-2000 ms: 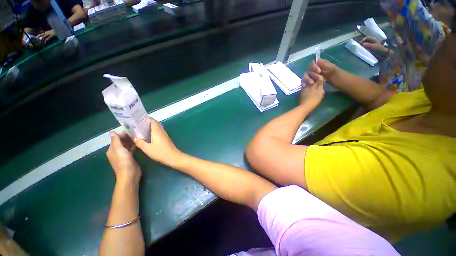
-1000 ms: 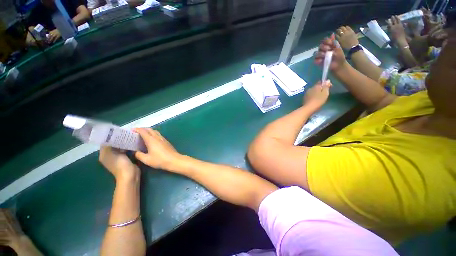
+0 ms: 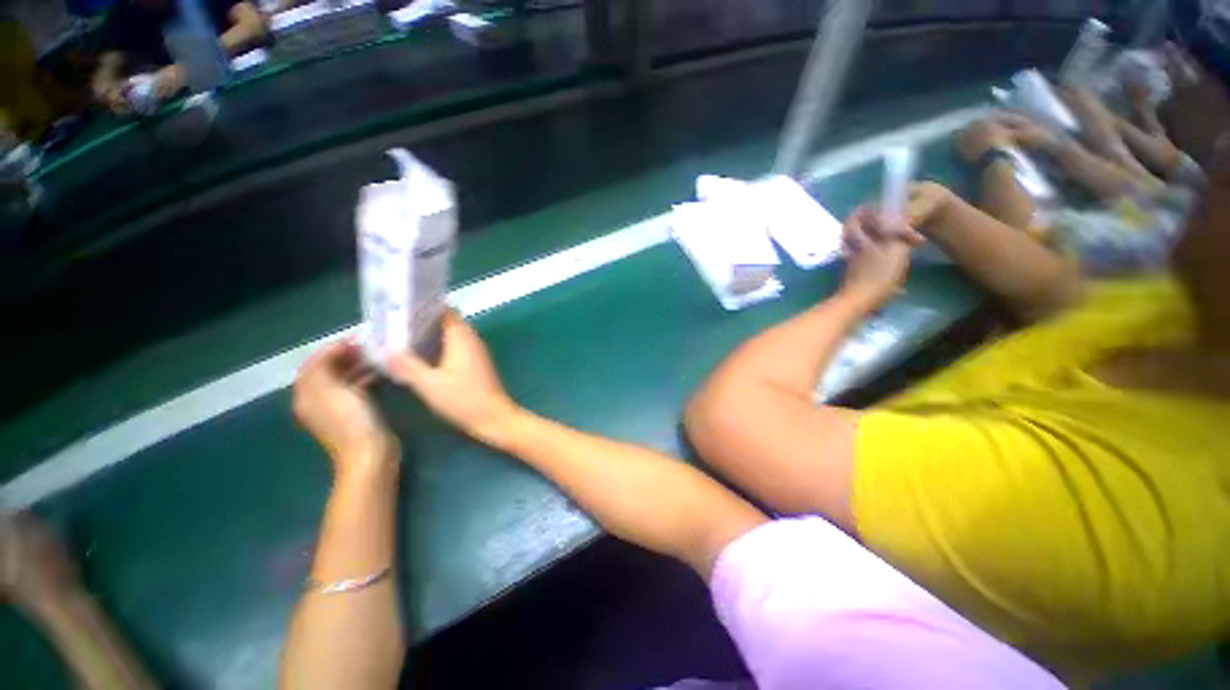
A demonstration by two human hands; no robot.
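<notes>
A white folding carton [image 3: 405, 263] with small dark print stands upright between my hands above the green bench. A white flap sticks up from its open top end. My left hand [image 3: 337, 394] holds the carton's lower end from the left. My right hand [image 3: 456, 375] grips its lower right side, with the thumb on the near face. The bottom of the carton is partly hidden by my fingers. The picture is slightly blurred.
Flat carton blanks [image 3: 805, 220] and an erected carton [image 3: 750, 264] lie on the bench [image 3: 567, 344] at right. A person in a yellow shirt [image 3: 1025, 465] sits close on my right, holding a white piece. Another person's hand [image 3: 34, 559] is at lower left. A post stands beyond.
The carton was tipped to the left one second ago and is now upright, its open end up. A neighbour's hand at lower left has moved up. The view has shifted slightly.
</notes>
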